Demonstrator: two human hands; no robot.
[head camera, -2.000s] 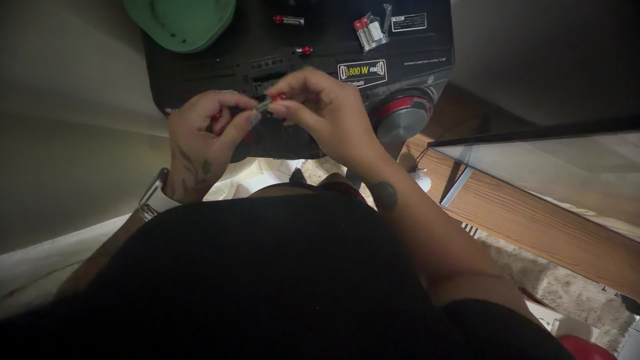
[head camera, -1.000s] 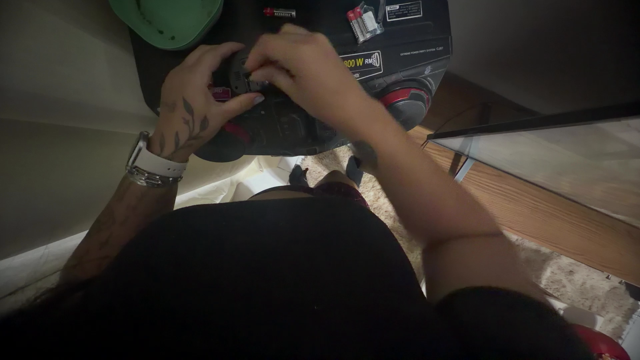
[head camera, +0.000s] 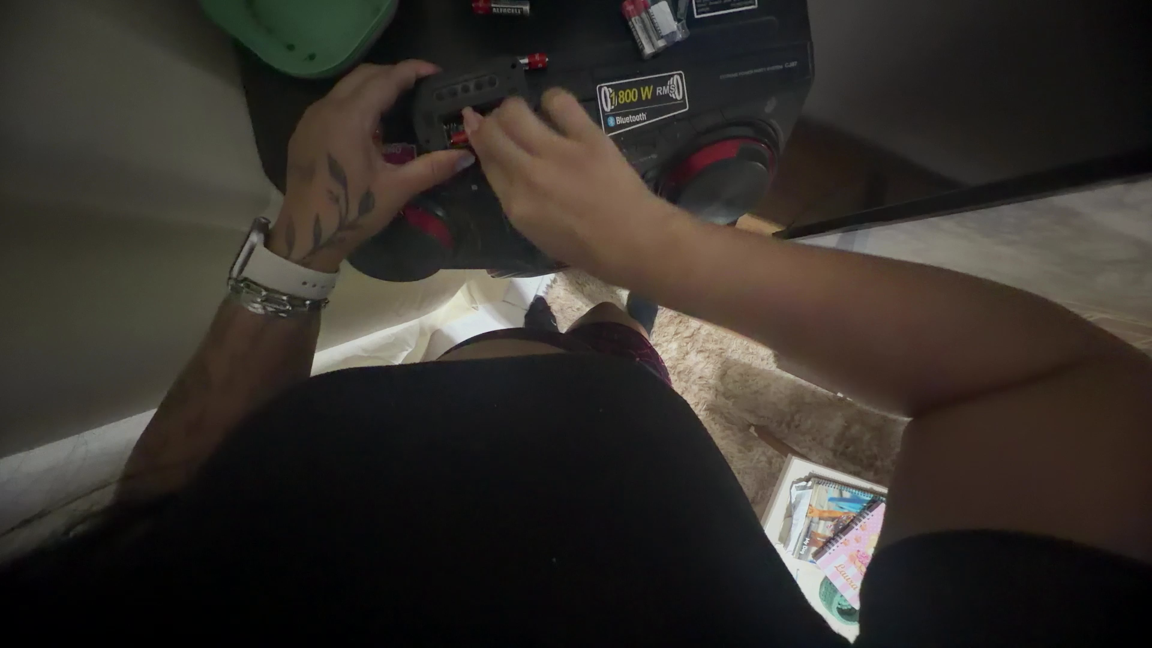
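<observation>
My left hand (head camera: 360, 157) grips a small dark device (head camera: 468, 90) with a row of round holes, thumb below and fingers at its left side. An opening in the device shows a red-ended battery (head camera: 461, 138) in it. My right hand (head camera: 558, 171) has its fingertips at that opening, touching or pinching the battery; the fingers partly hide it. Just beyond the device lies a loose red-tipped battery (head camera: 534, 61). Another red and black battery (head camera: 502, 8) rests farther off on the black party speaker (head camera: 558, 27). Several batteries in clear wrap (head camera: 650, 25) lie to the right.
A green plastic container (head camera: 310, 40) stands at the speaker's far left. Round red-ringed parts (head camera: 724, 171) form the speaker's near corners. A wall is at the left, a dark-edged panel (head camera: 972, 193) at the right. Notebooks (head camera: 832, 522) lie low at the right above a shaggy rug (head camera: 720, 387).
Two seconds ago both hands met over a small item by the speaker's near part. Now my left hand holds the dark device, and my right fingers have moved to its battery opening.
</observation>
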